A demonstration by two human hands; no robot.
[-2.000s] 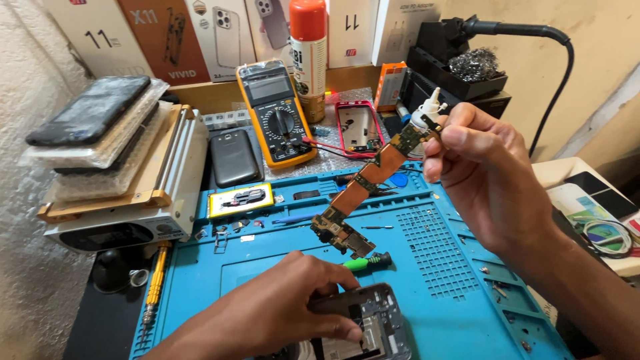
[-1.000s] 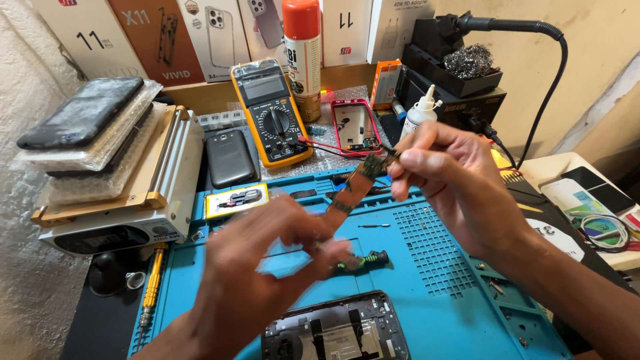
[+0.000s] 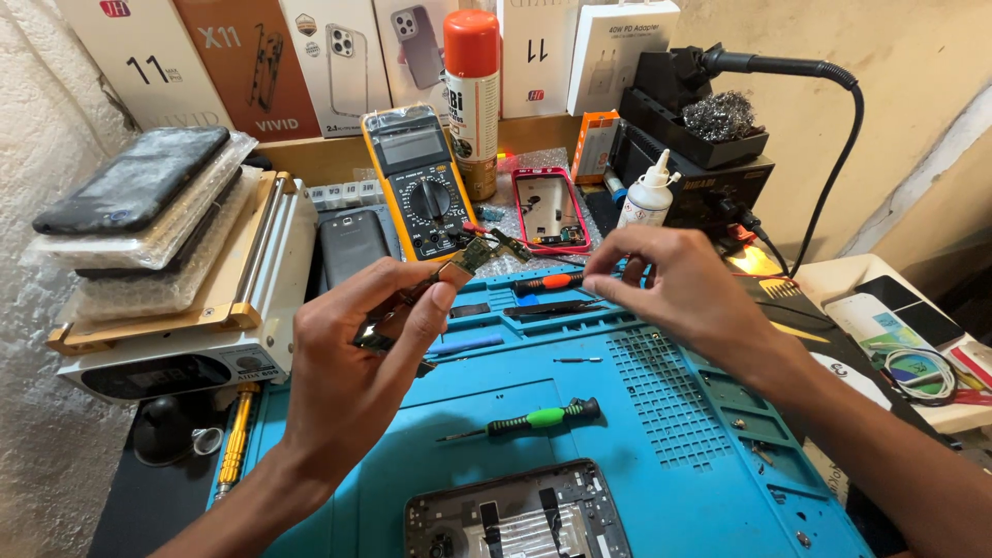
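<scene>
My left hand [image 3: 372, 333] grips a phone circuit board [image 3: 480, 254] between thumb and fingers, raised over the blue work mat [image 3: 372, 449]. The board's upper end points toward the multimeter [image 3: 418, 178], and part of it is hidden by my palm. To its right, my right hand [image 3: 674, 287] hovers with thumb and fingertips near each other; whether something small is between them cannot be told. A green and black screwdriver [image 3: 542, 418] lies on the mat below the hands. Nearest me, an opened phone housing [image 3: 519, 515] lies on the mat with its inside up.
An orange-handled screwdriver [image 3: 554, 282] and black tweezers [image 3: 554, 307] lie in the mat's upper trays. Behind stand a spray can [image 3: 473, 108], a white dropper bottle [image 3: 649, 194] and a soldering station [image 3: 705, 178]. Wrapped phones [image 3: 139, 186] are stacked on a machine at left.
The board was in my right hand two seconds ago; my left hand, then at the phone housing, now holds it. My right hand has let go of the board.
</scene>
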